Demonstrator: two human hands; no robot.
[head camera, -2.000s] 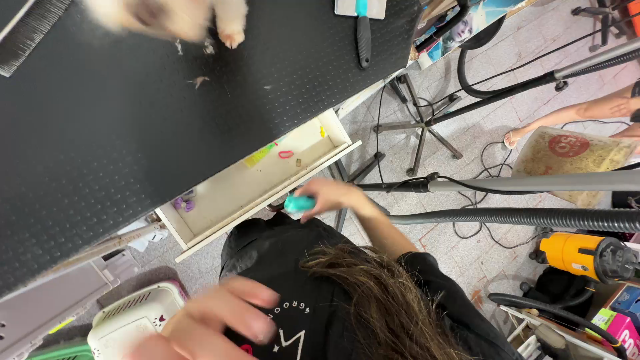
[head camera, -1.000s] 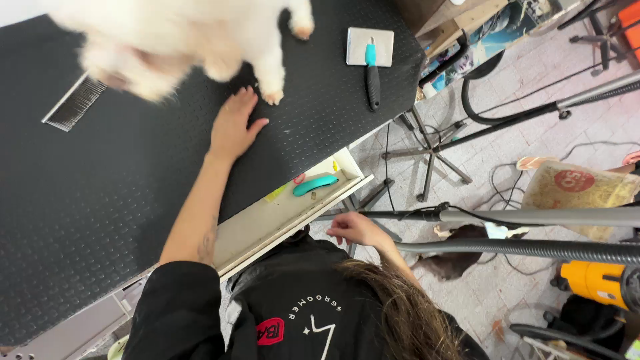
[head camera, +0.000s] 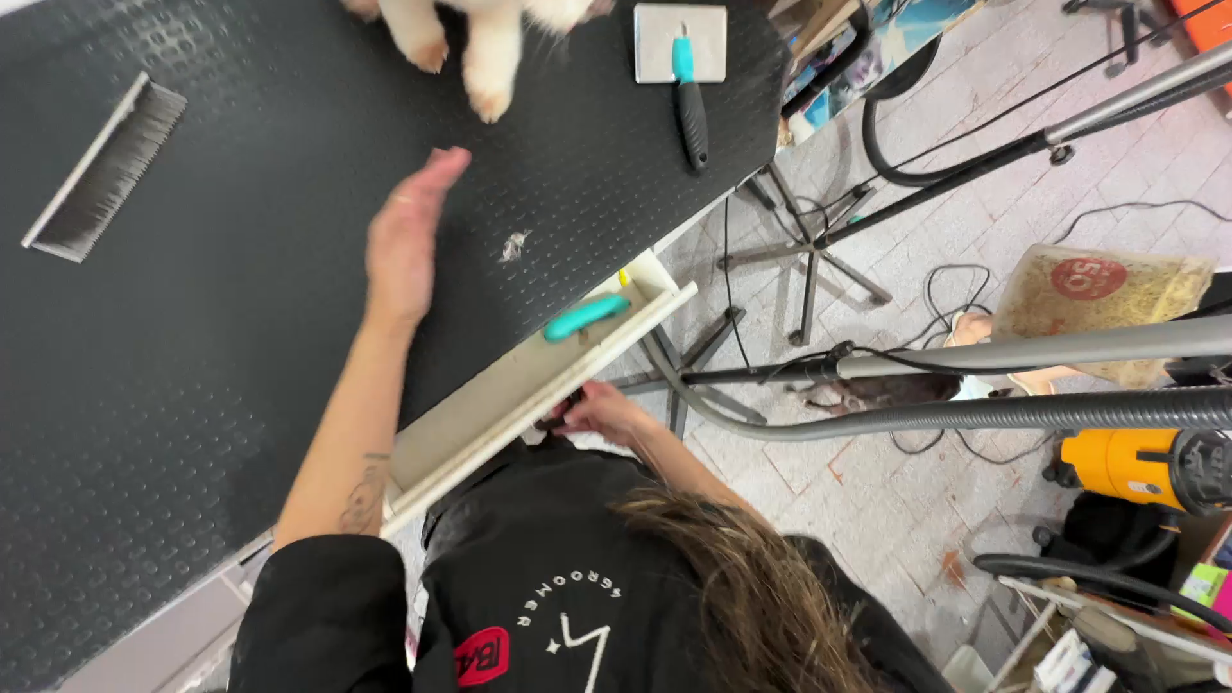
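Observation:
My left hand (head camera: 409, 241) is over the black textured tabletop (head camera: 289, 337), fingers extended, holding nothing. It is near the front paws of a light-furred dog (head camera: 491, 67). My right hand (head camera: 602, 414) is low beside the front of an open white drawer (head camera: 491, 399); its fingers are bent at a small dark item (head camera: 561, 414), and whether they grip it is unclear. In the drawer lies a curved teal object (head camera: 585, 318). A metal comb (head camera: 106, 168) rests on the table at left. A slicker brush (head camera: 685, 87) with a black and teal handle is at upper right.
A tuft of hair (head camera: 515, 245) lies on the table. Right of it are a wheeled stool base (head camera: 813, 245), metal poles (head camera: 1011, 346), a ribbed hose (head camera: 962, 416), cables and a yellow vacuum machine (head camera: 1121, 467). A dark-furred animal (head camera: 881, 393) and a person's foot (head camera: 970, 329) are on the floor.
The teal object, in my right hand two seconds ago, now lies in the drawer. My left hand has come onto the table, then away from the dog's paw. The dog has shifted.

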